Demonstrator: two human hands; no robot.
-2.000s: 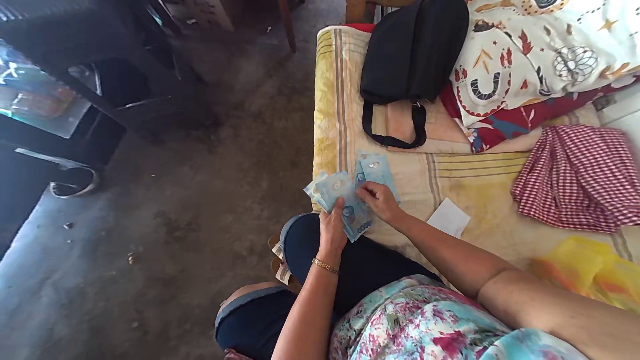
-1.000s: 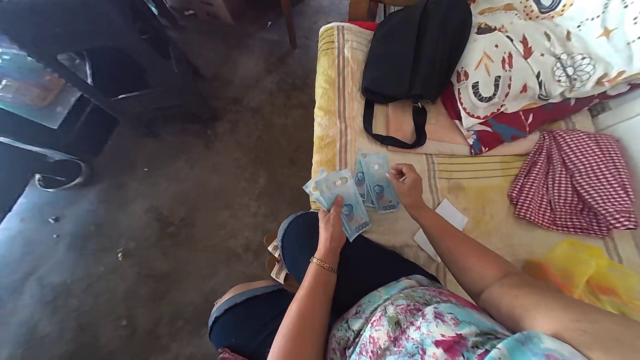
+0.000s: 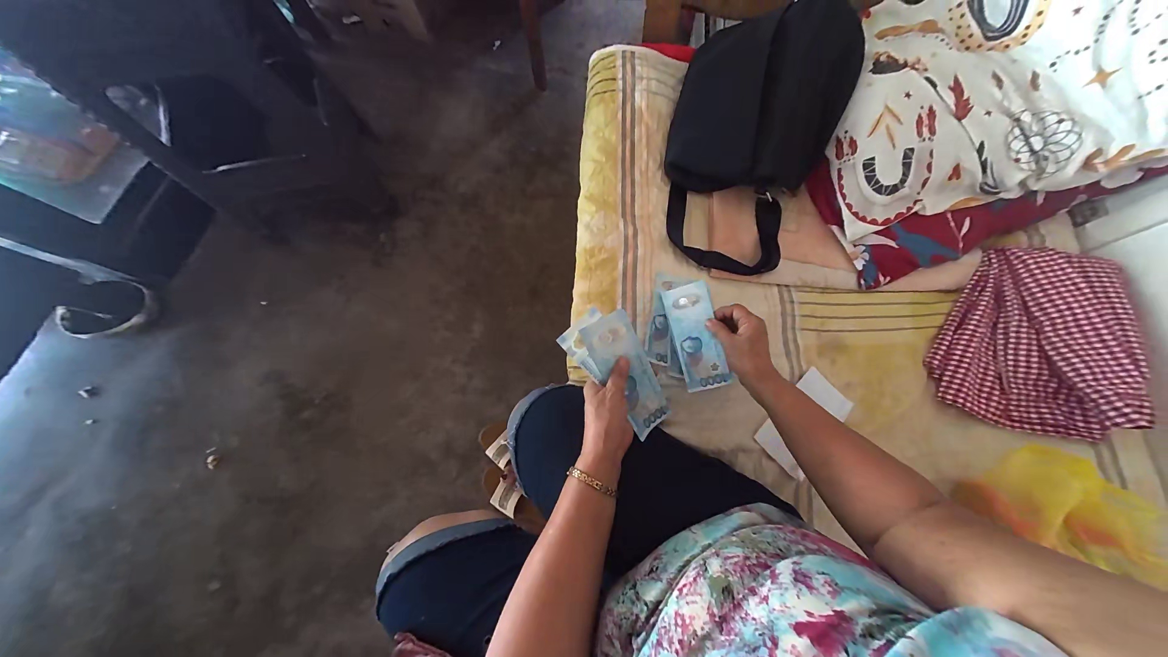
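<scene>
Several light-blue banknotes are fanned in my left hand, with the thumb on top of the front note. Just right of them, my right hand pinches the right edge of another blue banknote between thumb and fingers. That note overlaps further blue banknotes on the striped yellow bed cover. Whether it touches the cover I cannot tell. White paper lies partly under my right forearm.
A black bag with a strap lies on the bed cover. Patterned bedding, a red checked cloth and a yellow plastic bag are at the right. Dark furniture stands on the left.
Two seconds ago my right hand was close beside the notes in my left hand; it has moved right. A second ago it was just right of the notes on the bed; now it holds one.
</scene>
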